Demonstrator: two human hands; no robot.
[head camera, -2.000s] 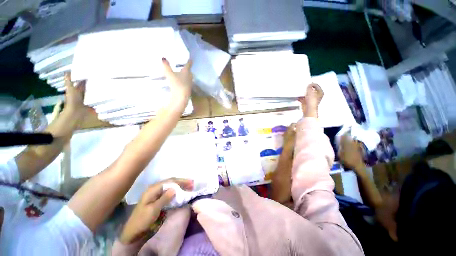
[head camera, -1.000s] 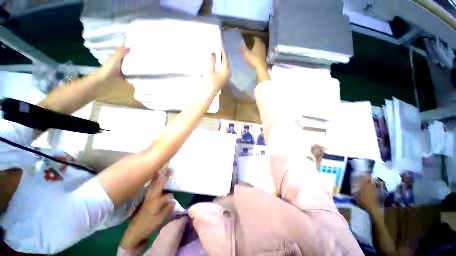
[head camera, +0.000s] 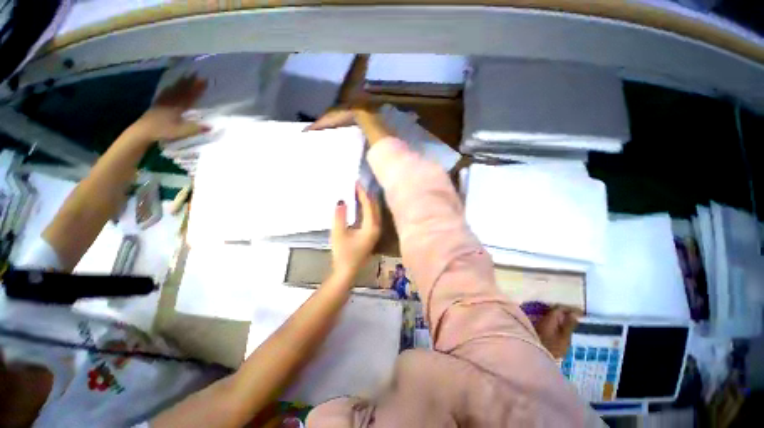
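A stack of white panels (head camera: 276, 180) with rounded corners stands left of centre. My right hand (head camera: 345, 119), in a pink sleeve, reaches across to the far right corner of its top panel. The fingers lie along the far edge; whether they grip it is unclear. My left hand is not in view. A flat white panel (head camera: 343, 347) lies nearest me, partly under the left neighbour's forearm.
The left neighbour's hands (head camera: 356, 238) are around the stack. A black tool (head camera: 80, 286) extends in from the left. White panels (head camera: 536, 209) and grey panels (head camera: 544, 104) lie right. Another person's hand (head camera: 557, 328) is beside a blue-and-black card (head camera: 628, 361).
My right hand has moved from the gap between stacks to the left stack's far corner. My left hand has left the picture. The neighbour's left hand has come off the stack. The view has shifted.
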